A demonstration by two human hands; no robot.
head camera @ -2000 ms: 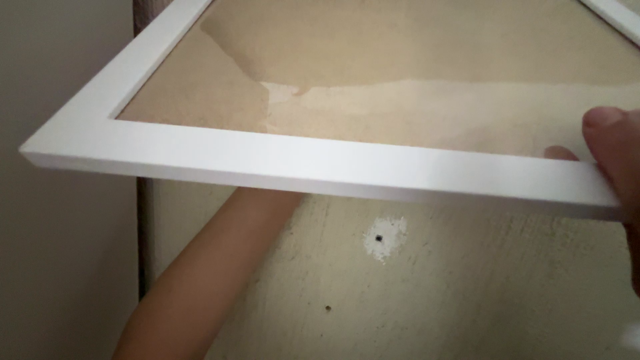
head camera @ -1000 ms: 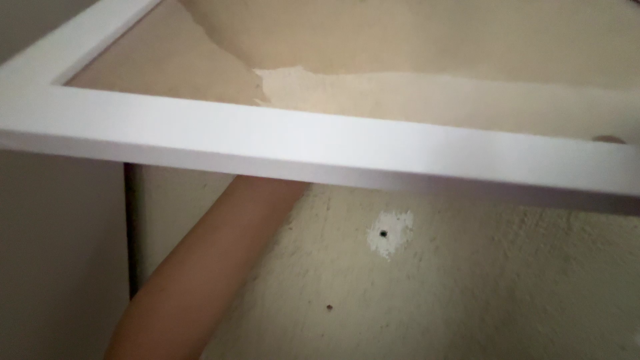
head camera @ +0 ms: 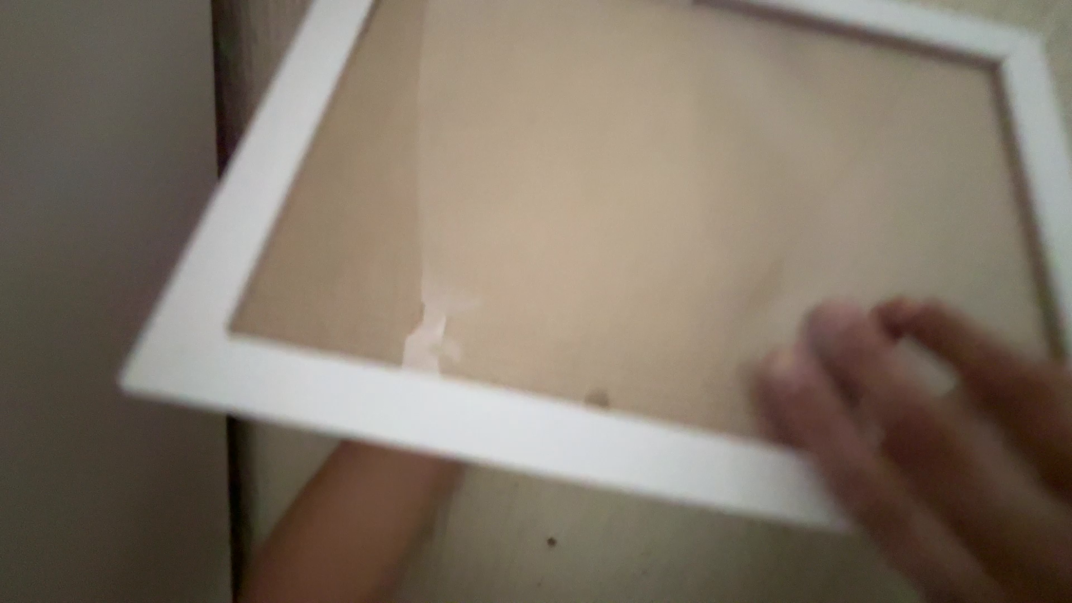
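Observation:
A white picture frame with a clear pane fills most of the view, tilted, its lower left corner nearest the left side. Blurred by motion, my right hand lies over the frame's lower right part, several fingers spread across the pane and the lower rail; whether it grips is unclear. From below, my left forearm passes behind the frame's lower rail, and the left hand is hidden behind the frame.
Behind the frame is a pale, scuffed surface with a small dark hole. Along the left runs a plain grey surface, bordered by a dark vertical gap.
My right hand has come over the front of the pane; two seconds ago it was at the frame's right edge. The frame has shifted and tilted, showing its right rail and covering the white patch.

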